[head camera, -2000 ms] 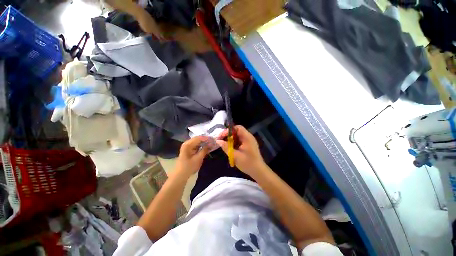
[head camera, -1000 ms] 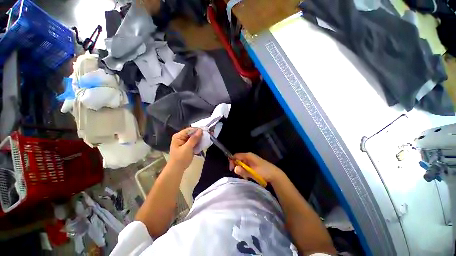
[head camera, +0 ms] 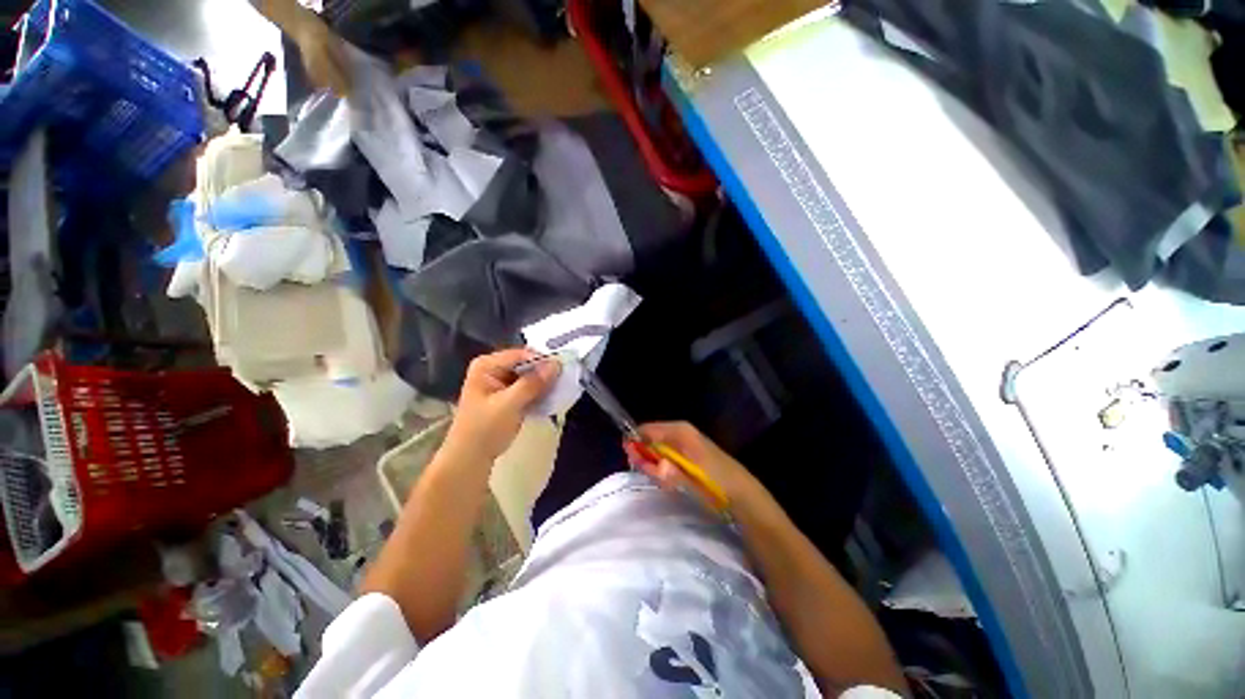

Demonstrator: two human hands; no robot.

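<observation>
My left hand pinches a small white and grey cut piece above my lap. My right hand holds scissors with a yellow-orange and a red handle. The blades point up and left, with their tips at the lower edge of the piece, near my left fingertips. Whether the blades are shut is too small to tell. Dark grey fabric pieces lie heaped just beyond my hands, with paler grey pieces on top.
A white sewing table with a blue front edge is at my right, bearing dark grey fabric and a sewing machine. At left are a red basket, a blue basket and a white bundle. Another person's arm reaches in at top left.
My right hand and the scissors have swung from upright beside my left hand to a slant lower right. Pale pieces on the heap have shifted. Another person's arm shows again at the top.
</observation>
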